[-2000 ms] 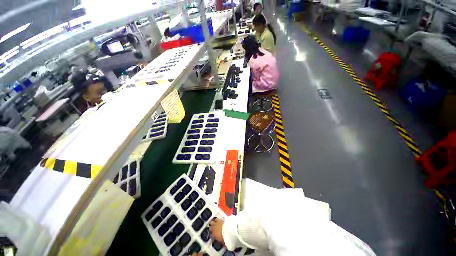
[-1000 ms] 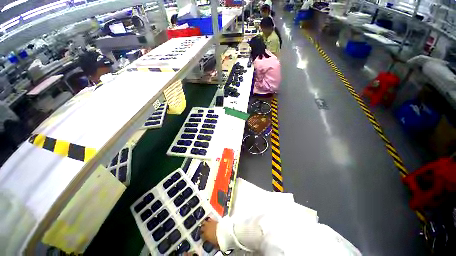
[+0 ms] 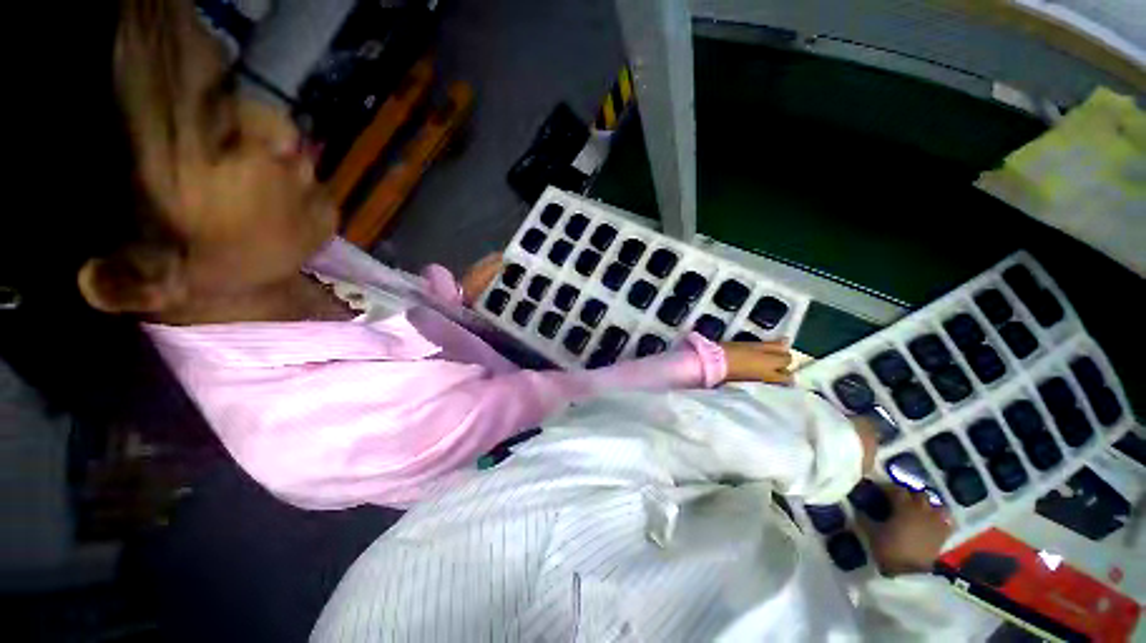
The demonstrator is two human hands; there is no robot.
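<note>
A white compartment tray [image 3: 936, 421] with glossy dark parts in rows lies tilted at the right. My left hand [image 3: 868, 442] is at the tray's near left part, mostly hidden by my striped white sleeve. My right hand [image 3: 914, 533] is over the tray's lower edge, fingers by the dark parts, one part [image 3: 907, 475] flashing white beside them. Both hands are small and blurred, so I cannot tell whether they grip anything.
A person in pink [image 3: 377, 408] sits close at the left, both hands on a second filled tray [image 3: 591, 279]. A grey post [image 3: 662, 113] stands behind it. An orange-red and black printed sheet [image 3: 1037, 580] lies at lower right. A yellowish sheet [image 3: 1081, 170] hangs upper right.
The view has swung left, away from the aisle, and now shows the person in pink with a second tray. My left hand's sleeve is now in view over the tray.
</note>
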